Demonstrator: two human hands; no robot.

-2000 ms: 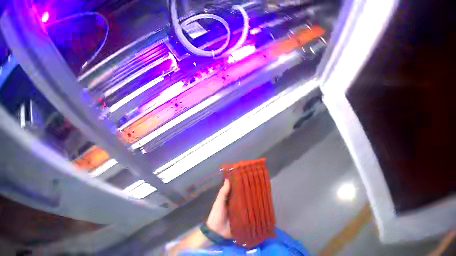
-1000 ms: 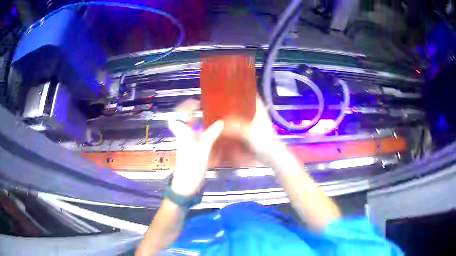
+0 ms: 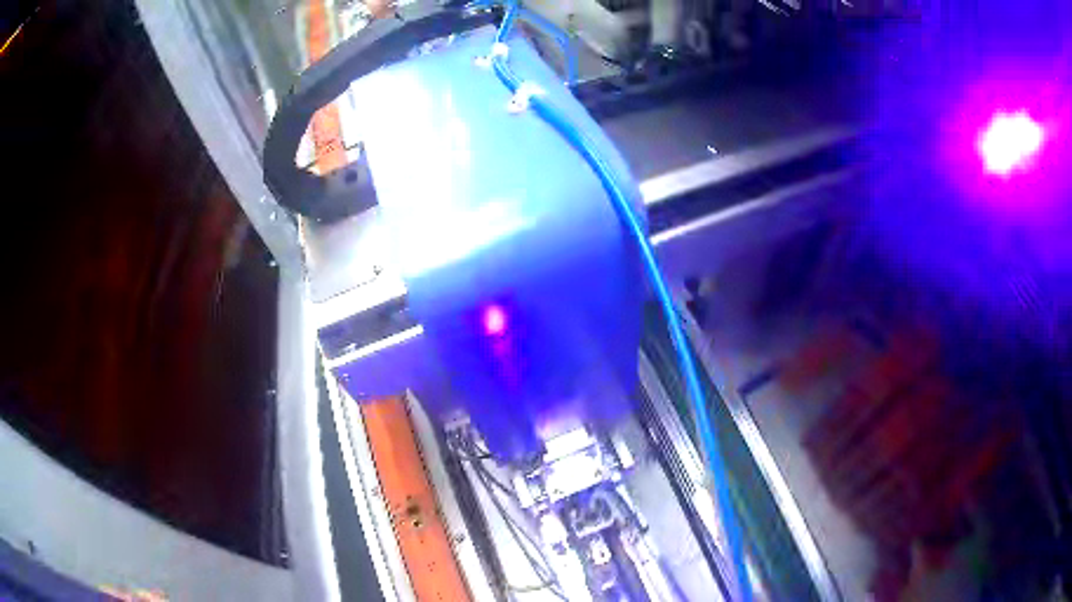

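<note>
No hand can be made out. A small skin-toned sliver shows at the bottom left edge, too cut off to identify. An orange-brown carrier strip (image 3: 406, 494) lies lengthwise in the metal rail at the lower centre, with small dark marks on it. More orange-brown strip (image 3: 327, 129) shows at the upper left, inside the curve of a black cable chain. Dim, blurred reddish-brown blocks (image 3: 905, 447), possibly stacked carrier strips, lie at the right.
A large blue-white machine housing (image 3: 506, 176) stands over the rail, with a blue hose (image 3: 635, 223) along its right side. A metal mechanism (image 3: 576, 470) sits below it. A pale frame (image 3: 308, 470) borders the left. A bright magenta light (image 3: 1009, 144) glows at the upper right.
The view has swung and turned along the machine. Both hands and the reddish-brown block between them have left the picture. The housing and the blurred blocks at right now show large.
</note>
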